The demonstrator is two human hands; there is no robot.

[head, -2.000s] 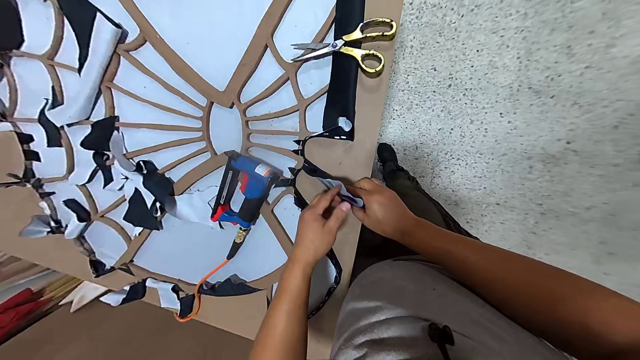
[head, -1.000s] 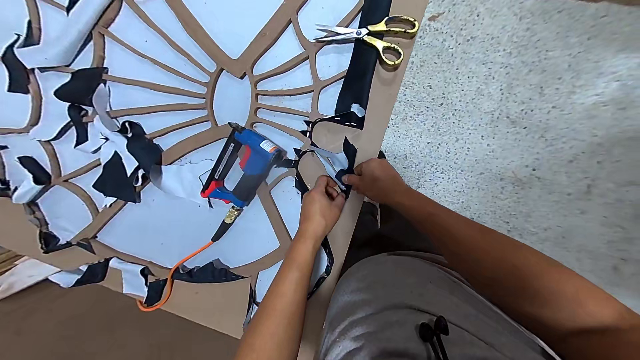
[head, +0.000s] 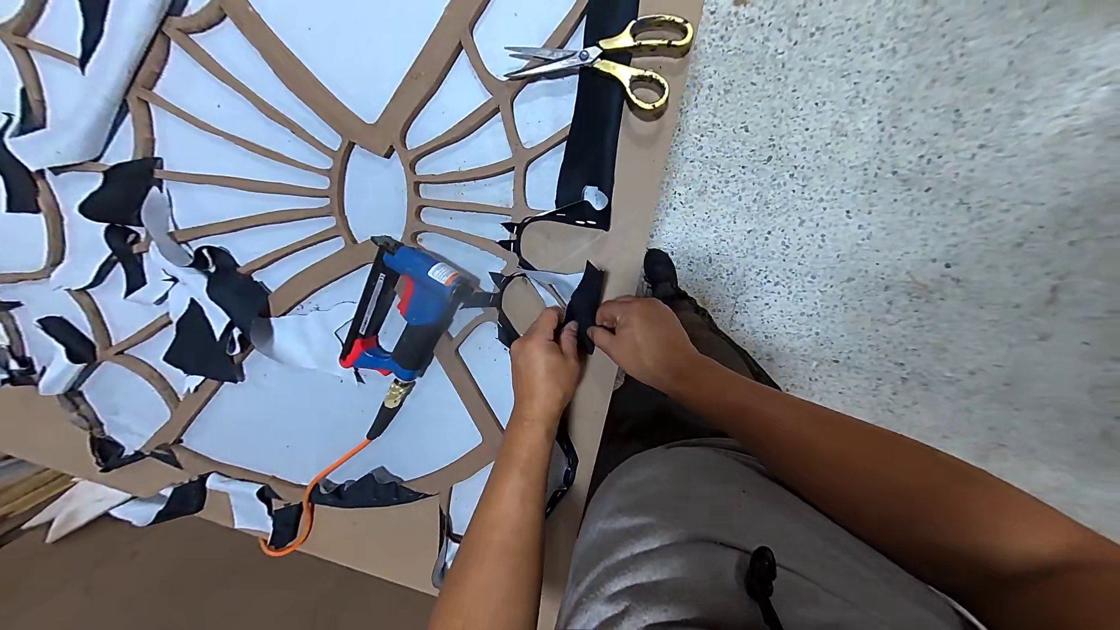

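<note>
My left hand (head: 547, 363) pinches the near left side of a small black fabric piece (head: 584, 302) at the panel's edge. Thumb and fingers of my right hand (head: 643, 341) grip the same piece on its right side. Beneath lies a brown board panel (head: 385, 140) with curved cutouts that show white material. Left of my hands, a blue and red pneumatic stapler (head: 411, 306) rests on the panel, an orange air hose (head: 324, 477) joined to its handle. Scissors with yellow handles (head: 647, 66) lie spread at the top, across a black fabric strip (head: 599, 131).
Black and white fabric scraps (head: 214, 302) are scattered over the panel's left part. More fabric (head: 376, 490) hangs along its lower edge. A speckled floor (head: 875, 219) lies to the right, with my shoe (head: 661, 267) beside the panel. Wood strips (head: 31, 490) show at the lower left.
The fabric between my hands showed a grey-white side one second ago; now a black side faces up. Both hands remain at the panel's edge.
</note>
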